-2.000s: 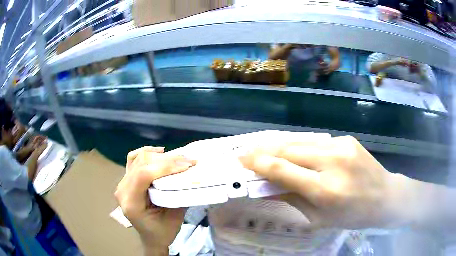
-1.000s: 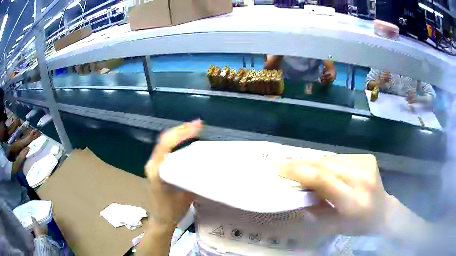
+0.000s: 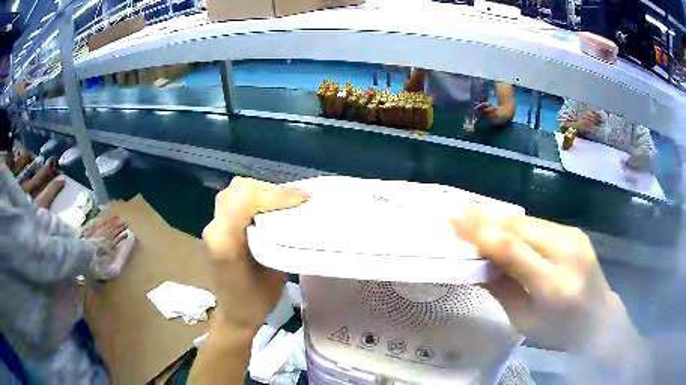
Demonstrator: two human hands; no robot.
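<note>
A white hexagonal unit (image 3: 376, 233) is held up near the middle of the view, tilted so its flat top and front rim show. My left hand (image 3: 244, 248) grips its left end, thumb on top. My right hand (image 3: 538, 274) grips its right end, thumb on top. Below it lies another white unit (image 3: 406, 331) with a dotted ring and a row of small warning icons; its upper part is hidden behind the held unit. White cloths (image 3: 278, 353) lie left of the lower unit.
A brown cardboard sheet (image 3: 150, 256) on the left bears a crumpled white cloth (image 3: 181, 301). Another person's hand (image 3: 107, 231) rests at its left edge. A white overhead shelf (image 3: 376, 41) crosses above the green conveyor (image 3: 301, 150). Yellow-gold parts (image 3: 376, 107) and two people are across the line.
The held unit has turned so its dark rim dot no longer shows. The lower unit's dotted ring and icons are more visible. The person at the left has reached over the cardboard sheet.
</note>
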